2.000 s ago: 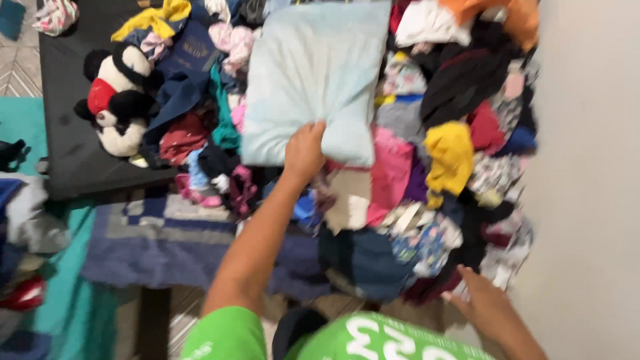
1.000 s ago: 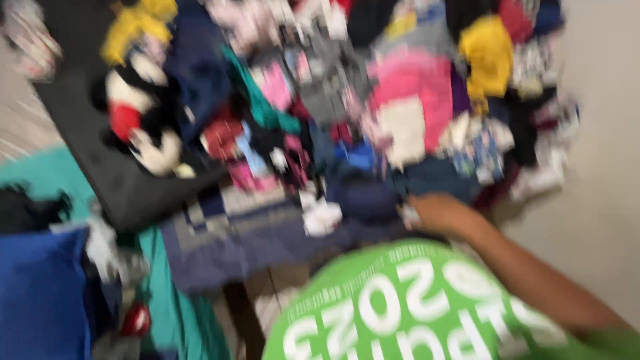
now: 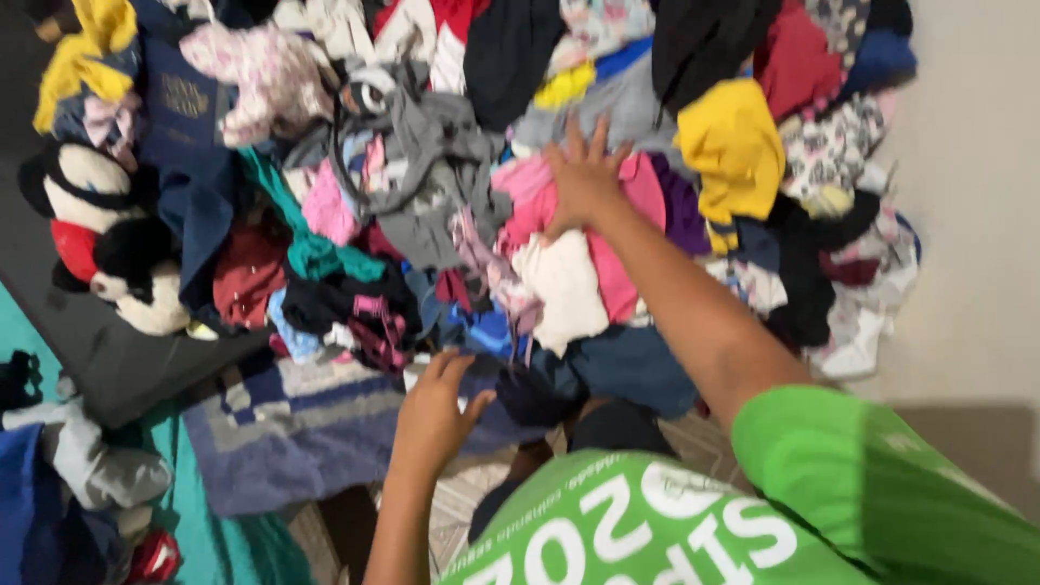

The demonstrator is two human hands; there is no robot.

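My right hand (image 3: 587, 183), fingers spread, rests on or just over a pink garment (image 3: 638, 211) in a big heap of clothes. Beneath its wrist lies a cream cloth (image 3: 561, 284), and a yellow garment (image 3: 731, 150) is to its right. My left hand (image 3: 443, 406) is held with fingers apart near the heap's front edge, with nothing in it, beside a dark crumpled cloth (image 3: 536, 394). Grey garments (image 3: 439, 179) lie tangled between the pink cloth and a teal one (image 3: 325, 256).
A black-and-white plush toy in red (image 3: 114, 244) lies on a dark surface (image 3: 49, 309) at the left. A purple-blue patterned cloth (image 3: 284, 455) hangs in front. More clothes (image 3: 89, 463) lie on teal fabric (image 3: 187, 471) at lower left. A pale wall (image 3: 975, 203) stands at the right.
Two seconds ago my left hand was on a pale blue folded item over the heap; it is out of view now. My right hand has moved from the front edge onto the pink garment.
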